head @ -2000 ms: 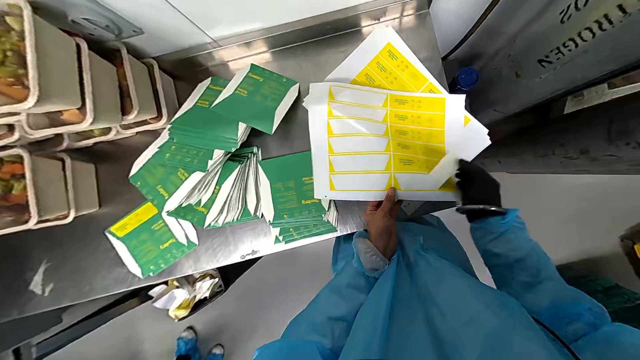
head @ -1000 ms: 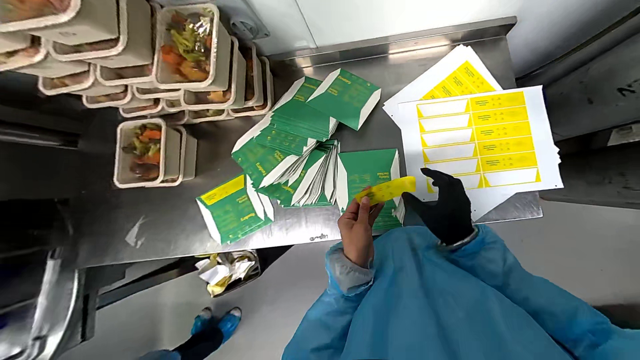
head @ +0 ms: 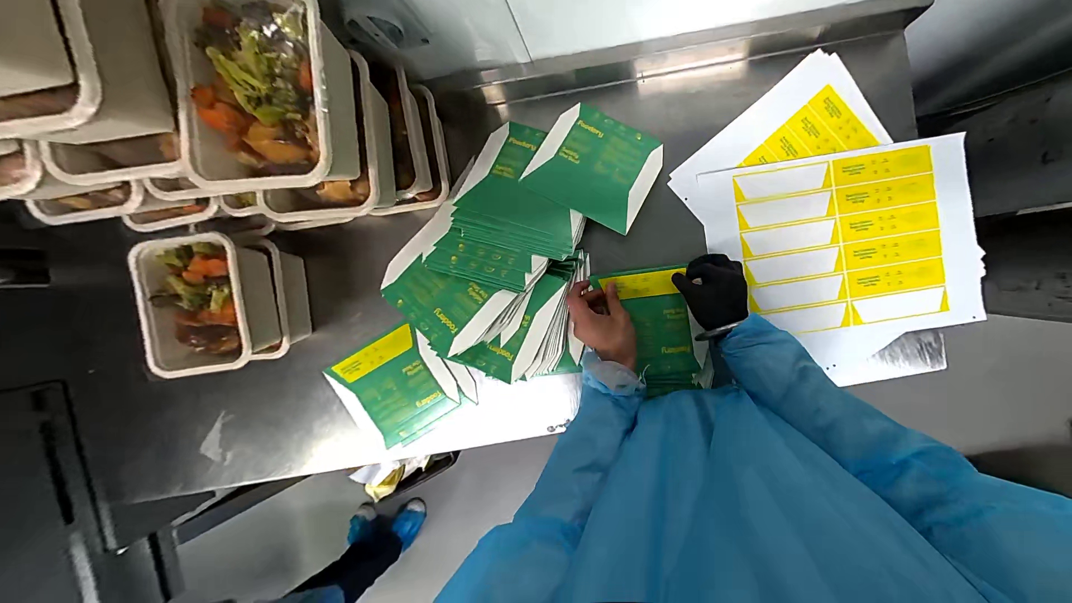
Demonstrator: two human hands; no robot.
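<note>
My bare left hand (head: pixel 605 325) holds the left end of a yellow sticker label (head: pixel 641 285), which lies along the top edge of a green printed cardboard sleeve (head: pixel 662 327). At the label's right end are the fingers of my black-gloved right hand (head: pixel 713 291). More green sleeves (head: pixel 511 209) lie in overlapping piles to the left. One sleeve with a yellow label (head: pixel 377 360) on it rests nearer the table's front edge. To the right, sheets of yellow labels (head: pixel 888 218) lie overlapping, the top one with several labels peeled off.
Stacked white trays of food under clear film (head: pixel 327 109) fill the back left, with a smaller stack (head: pixel 243 360) in front. The steel table (head: pixel 193 435) ends at a wall behind. Below its front edge are a bin with waste (head: pixel 419 477) and another person's covered shoes (head: pixel 409 521).
The yellow label, held in the air a second ago, is now down on the green sleeve. Two seconds ago my hands were at the label sheet. The view has shifted.
</note>
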